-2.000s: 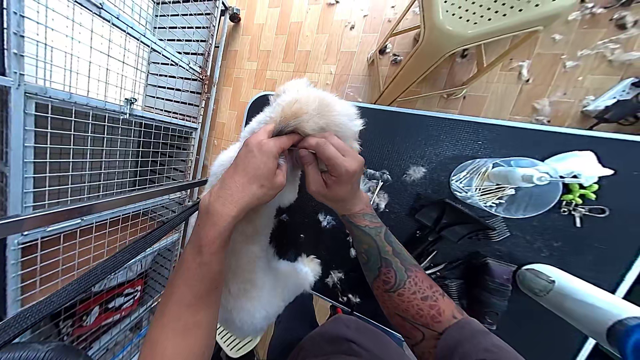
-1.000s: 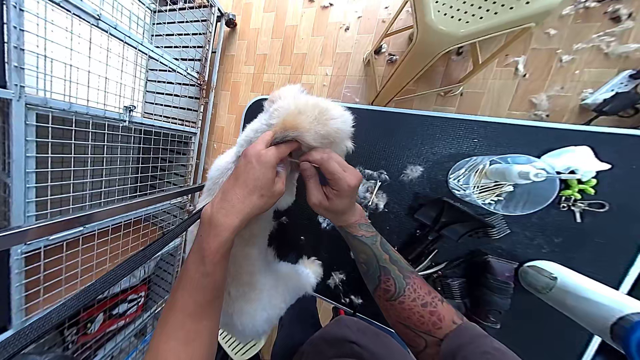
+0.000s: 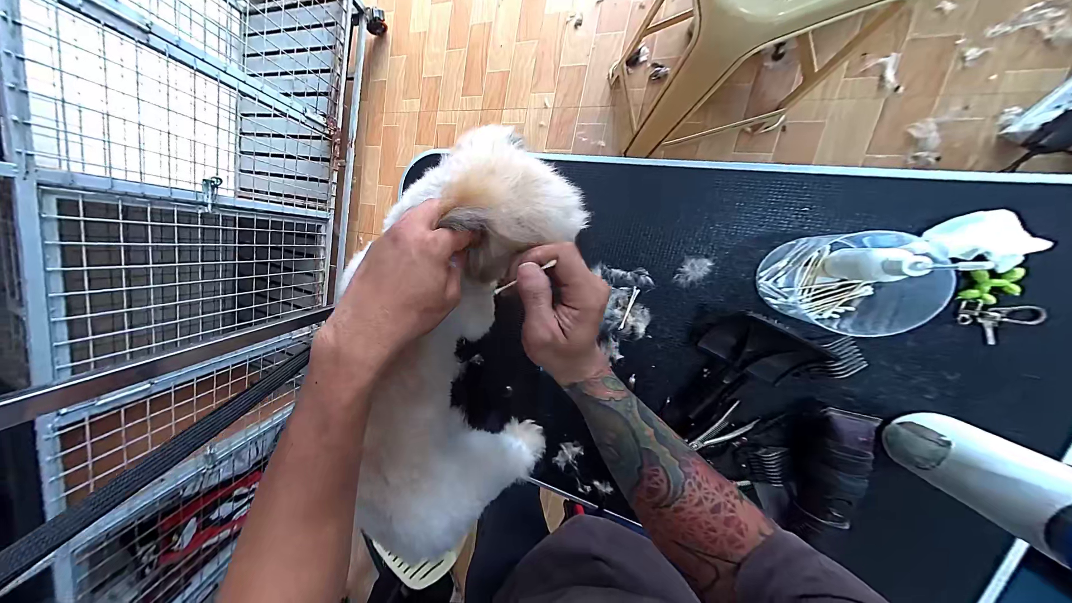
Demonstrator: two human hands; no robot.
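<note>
A cream-and-white fluffy dog [image 3: 419, 469] lies along the left end of the black grooming table [image 3: 921, 377], its head near the far edge. My left hand [image 3: 402, 280] grips the dog's ear flap [image 3: 463, 219] between thumb and fingers. Just right of it, beside the head, my right hand [image 3: 565, 306] pinches a cotton swab [image 3: 548, 265] between thumb and forefinger; one end points toward the ear. The swab's lower tip lies close to the fur, and whether it touches is unclear. A loose swab [image 3: 630, 308] rests on clumps of cut fur [image 3: 620, 322] right of my right hand.
A clear round dish [image 3: 913, 310] holds swabs and a small bottle [image 3: 871, 265]. Near it are a white cloth [image 3: 988, 239] and a metal clasp [image 3: 1001, 316]. Black clipper combs [image 3: 762, 347], scissors [image 3: 720, 431] and a white appliance [image 3: 980, 469] lie right. Wire cages [image 3: 151, 260] stand left.
The dog's head has shifted slightly between the frames. The swab in my right hand now shows plainly, angled across my fingers. My left hand keeps hold at the ear.
</note>
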